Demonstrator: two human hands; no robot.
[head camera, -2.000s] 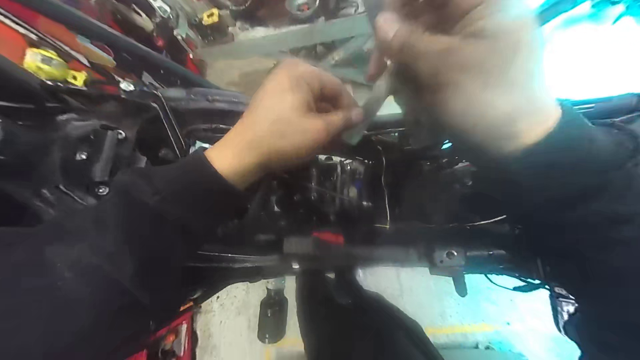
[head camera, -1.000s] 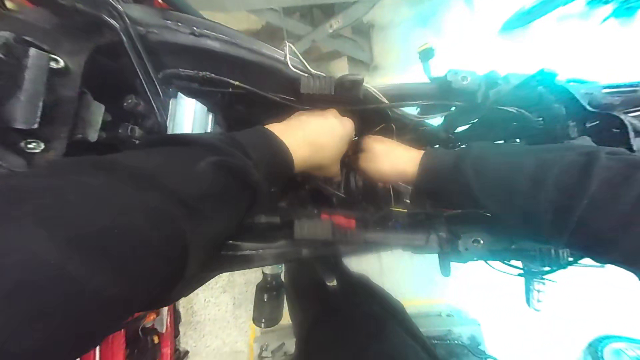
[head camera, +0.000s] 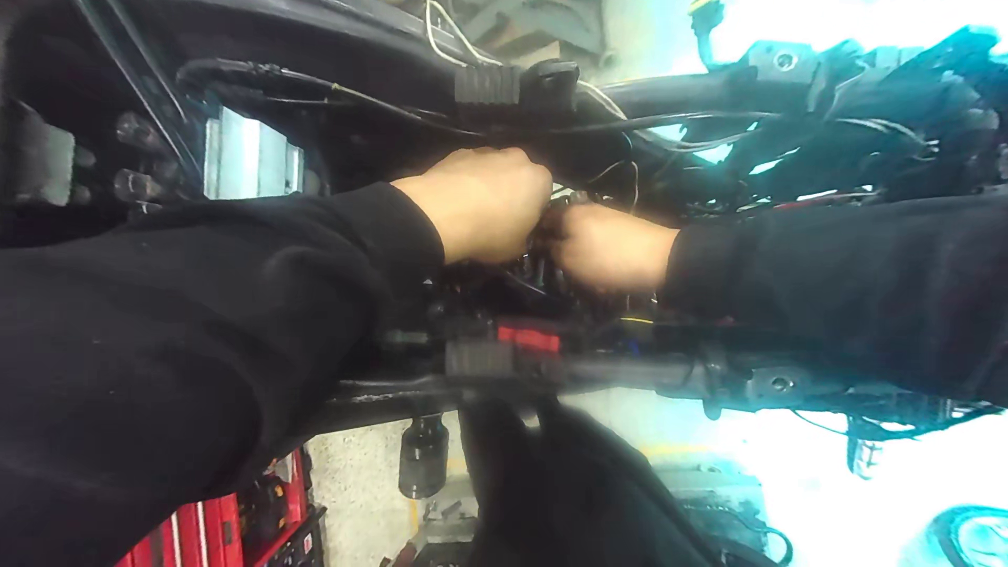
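Both hands reach down between the black frame tubes (head camera: 614, 374) of a vehicle, among wires and dark parts. My left hand (head camera: 492, 201) is curled with its knuckles up, its fingertips hidden in the gap. My right hand (head camera: 610, 244) is close beside it, its blurred fingers bent toward the same spot. Whether either hand grips something is not visible. A thin wire (head camera: 635, 189) loops just above my right hand. Below the hands a red part (head camera: 528, 339) lies near the lower tube.
A ribbed black block (head camera: 487, 85) and pale cables (head camera: 602, 98) run along the upper tube. A silvery metal part (head camera: 252, 153) sits at left. A dark cylinder (head camera: 424, 457) hangs below the frame. Red tool storage (head camera: 193, 531) stands lower left. Glare washes out the right side.
Two seconds ago both hands were raised above the frame with a pale strip between them; they have since gone down into it. The strip is no longer visible. The view has shifted.
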